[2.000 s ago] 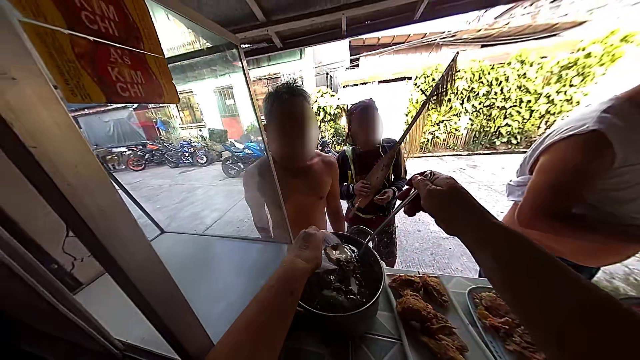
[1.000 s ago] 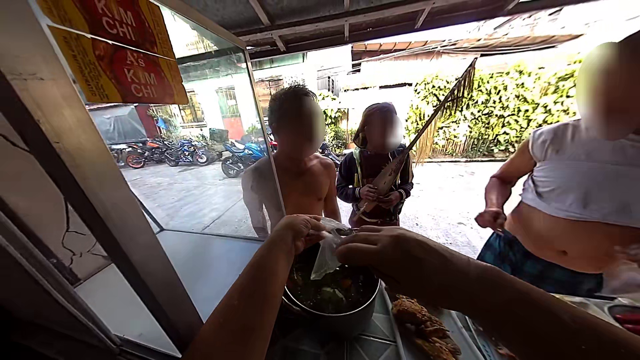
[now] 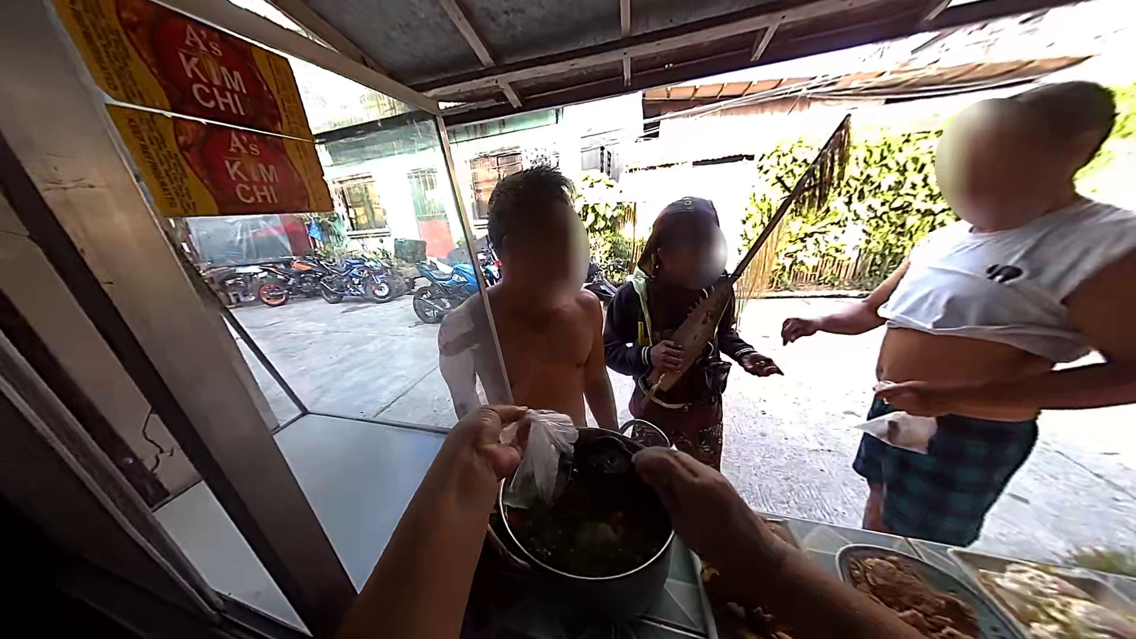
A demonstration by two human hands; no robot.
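Observation:
My left hand point(image 3: 490, 441) pinches the top of a clear plastic bag point(image 3: 543, 457) that hangs over the left side of a dark metal pot point(image 3: 612, 581). Something greenish shows in the bottom of the bag. Dark food with green and reddish pieces lies in the pot. My right hand point(image 3: 679, 479) is closed around a dark ladle or spoon point(image 3: 612, 454) above the pot's far right part; its exact shape is unclear. A round wire-like rim point(image 3: 646, 428) shows behind the pot.
Glass panels point(image 3: 390, 266) stand at the left beside a white shelf point(image 3: 355, 497). A tray of browned food point(image 3: 914, 595) and a tray of pale food point(image 3: 1047, 595) are at the right. Three people stand beyond the counter, one holding a long, broom-like object point(image 3: 701, 342).
My right hand has moved right, away from the bag, and the dark utensil shows over the pot. The person at the right has come more fully into view, holding a small pale bag.

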